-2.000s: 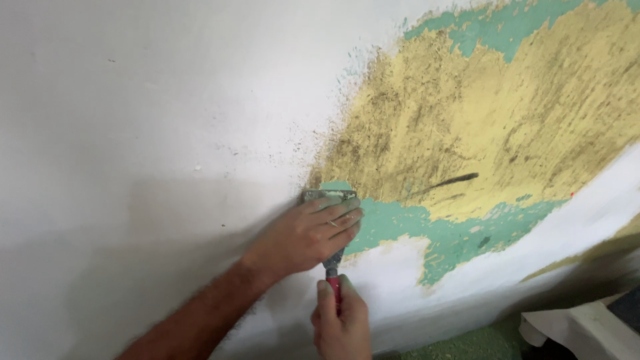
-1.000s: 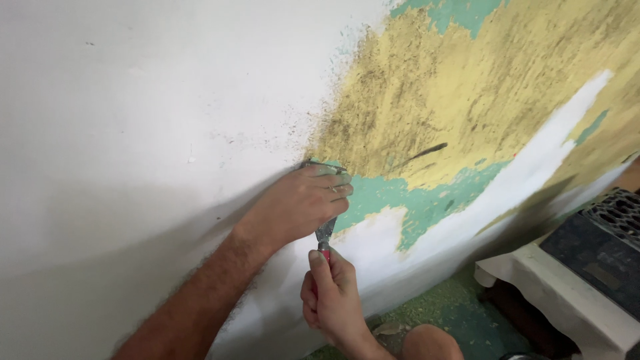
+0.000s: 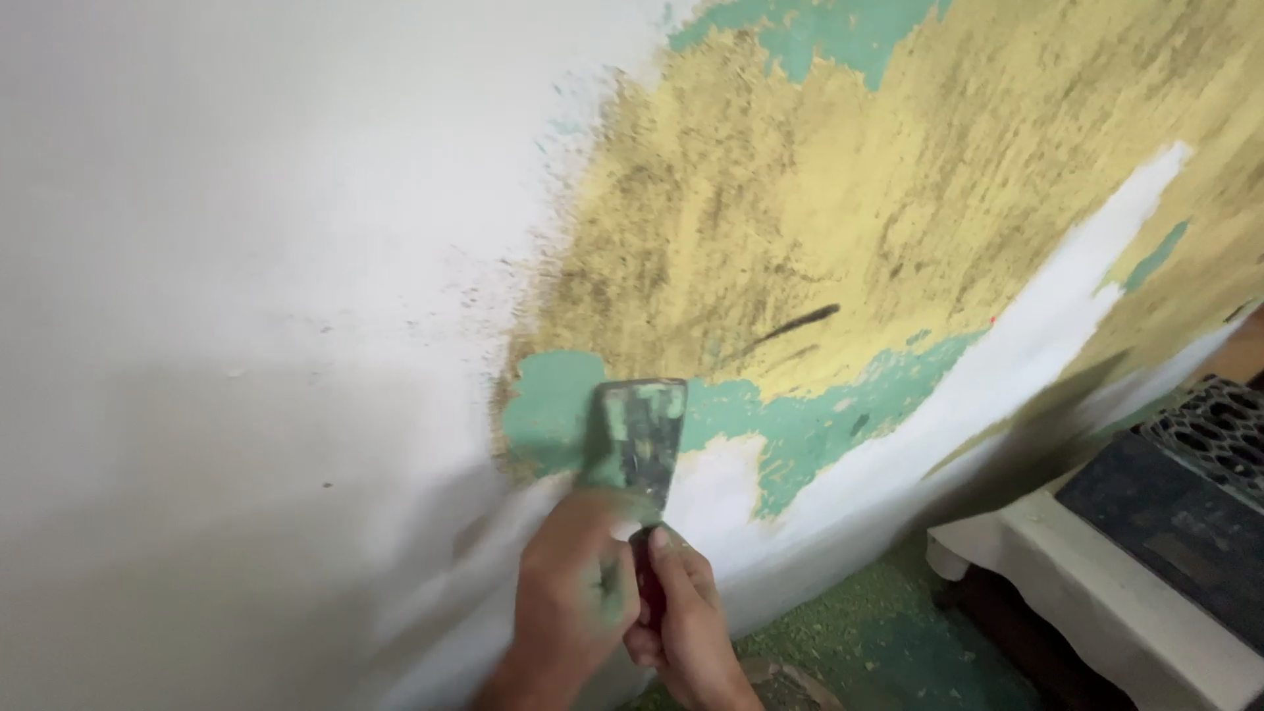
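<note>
In the head view a putty knife (image 3: pixel 644 434) with a paint-smeared metal blade and a red handle lies over the wall (image 3: pixel 296 197). My right hand (image 3: pixel 681 602) is closed around its handle. My left hand (image 3: pixel 578 578) is blurred, with curled fingers beside the handle and the blade's base; whether it grips anything cannot be told. The blade's edge sits at the border between green paint (image 3: pixel 558 405) and a scraped yellow area (image 3: pixel 810 227) with dark smudges. White paint surrounds these patches.
At the lower right stands a pale plastic stool or stand (image 3: pixel 1047 573) with a dark box-like object (image 3: pixel 1165 533) and a perforated piece on it. The green floor (image 3: pixel 879 632) below the wall is strewn with paint chips.
My left hand has come down off the blade to beside the handle, uncovering the blade. More green shows left of the blade, where my left hand was before.
</note>
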